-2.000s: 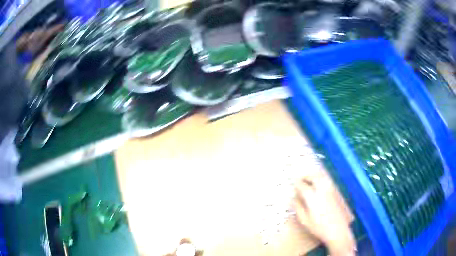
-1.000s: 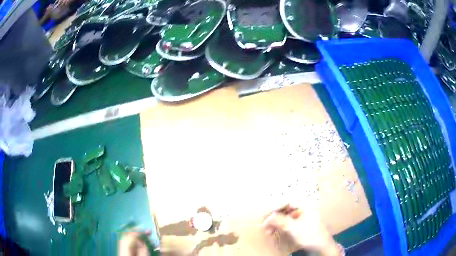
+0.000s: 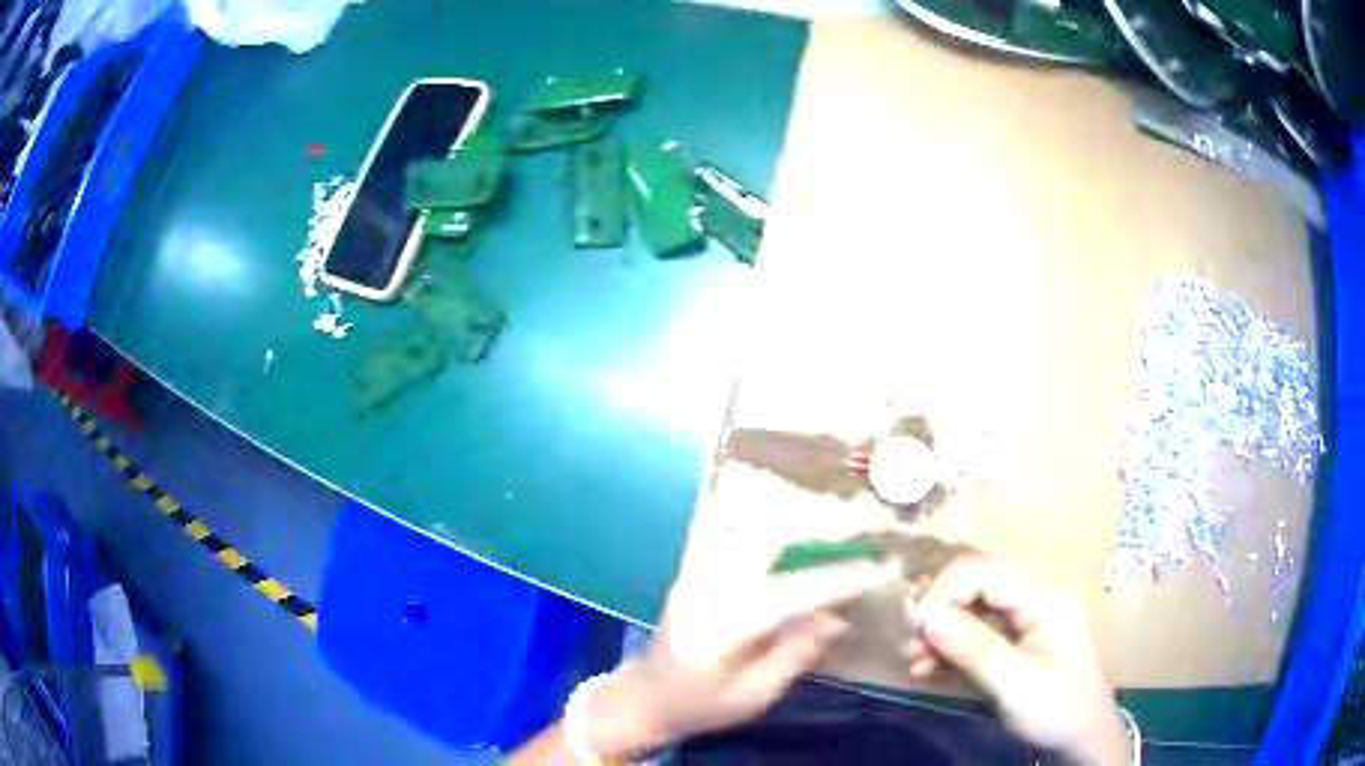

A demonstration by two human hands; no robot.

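My left hand is at the bottom centre, blurred, holding a small green plastic housing by its fingers. My right hand is just right of it, its thumb and fingers pinched close to the housing's right end; something tiny and pale shows at the fingertips, too blurred to name surely. A round white pot with a red bit on its left stands on the cardboard just beyond the hands. A pile of small silvery pins lies at the right.
Loose green housings lie on the green bench, some over a smartphone with small white pieces beside it. A blue stool stands below the bench edge. Oval shells are at the back right; blue crate edges show at both sides.
The view has swung left. My left hand has come from the bench's left side to the cardboard with a green housing. My right hand has come closer to it, away from the pin pile.
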